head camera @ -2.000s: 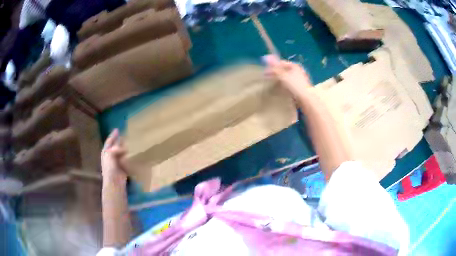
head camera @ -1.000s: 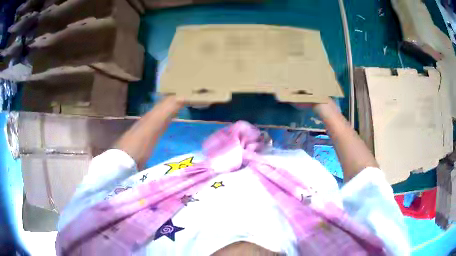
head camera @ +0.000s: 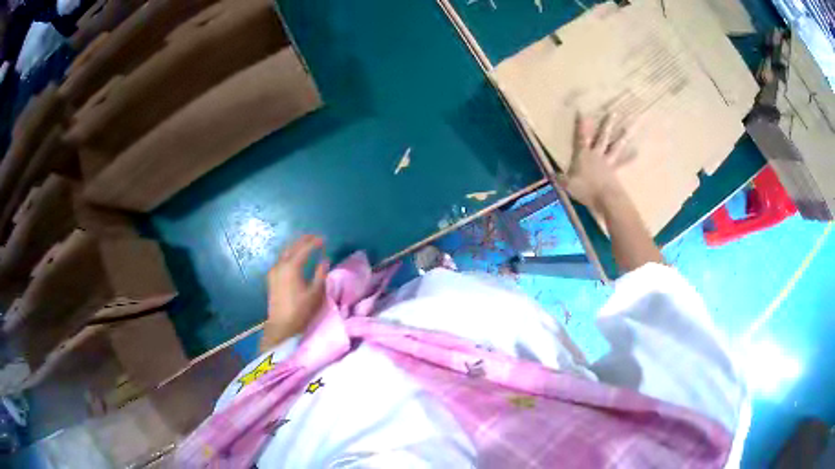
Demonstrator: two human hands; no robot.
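Note:
A pile of flat box blanks (head camera: 659,87) lies on the right part of the green table, its top sheet printed with fine lines. My right hand (head camera: 595,165) is over the near left edge of the top blank with fingers spread; whether it presses on the sheet is unclear. My left hand (head camera: 298,279) is empty, fingers apart and slightly curled, above the table's front edge. Folded cartons (head camera: 211,110) stand in rows at the left, open side up, and more folded cartons (head camera: 137,275) stand nearer to me.
The green table (head camera: 366,165) has a pale front edge and small cardboard scraps (head camera: 403,161). A pale strip runs beside the blanks. A red plastic stool (head camera: 755,209) is on the blue floor at the right. A stack of brown cardboard (head camera: 798,137) stands at the far right.
The carton that both hands held has left them. My left hand has drawn back toward the table's front edge, and my right hand has moved onto the blanks. The view has turned.

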